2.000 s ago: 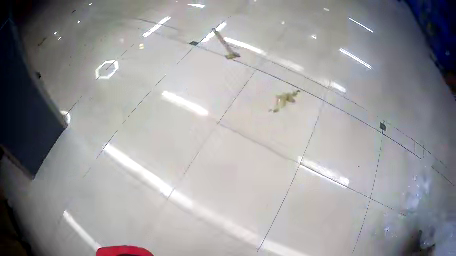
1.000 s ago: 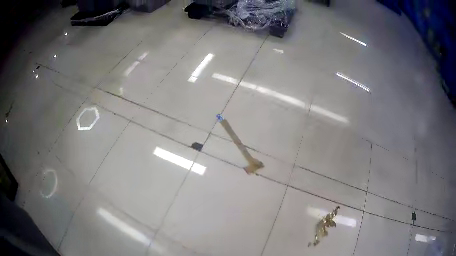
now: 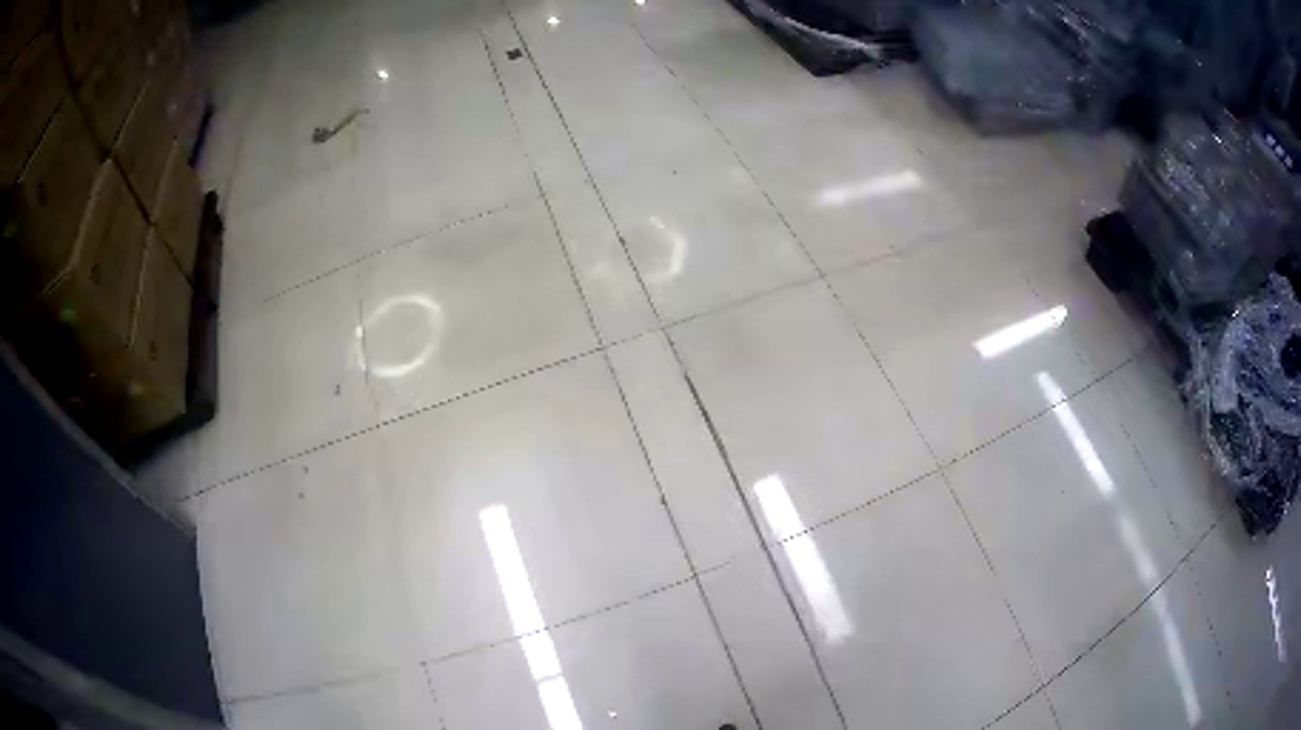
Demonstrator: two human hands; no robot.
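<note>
Neither of my hands is in the picture. Glossy pale floor tiles [image 3: 542, 428] with thin dark joints and bright light reflections lie in front of me. A stack of brown cartons [image 3: 107, 243] stands at the left on a dark pallet [image 3: 200, 357]. At the right, a grey stack [image 3: 1206, 200] stands on a dark base, with bunched clear stretch wrap [image 3: 1256, 371] at its side. A small crumpled yellowish strip [image 3: 340, 129] lies on the floor at the upper left.
A dark grey-blue panel [image 3: 100, 571], not clearly identified, fills the lower left edge. Dark film-wrapped goods [image 3: 1013, 64] stand at the upper right. A dark pallet-like base [image 3: 828, 36] lies near the top edge.
The view has turned left. The carton stack has come in at the left, and the wrapped goods have shifted to the right. The long brown tape strip is out of view.
</note>
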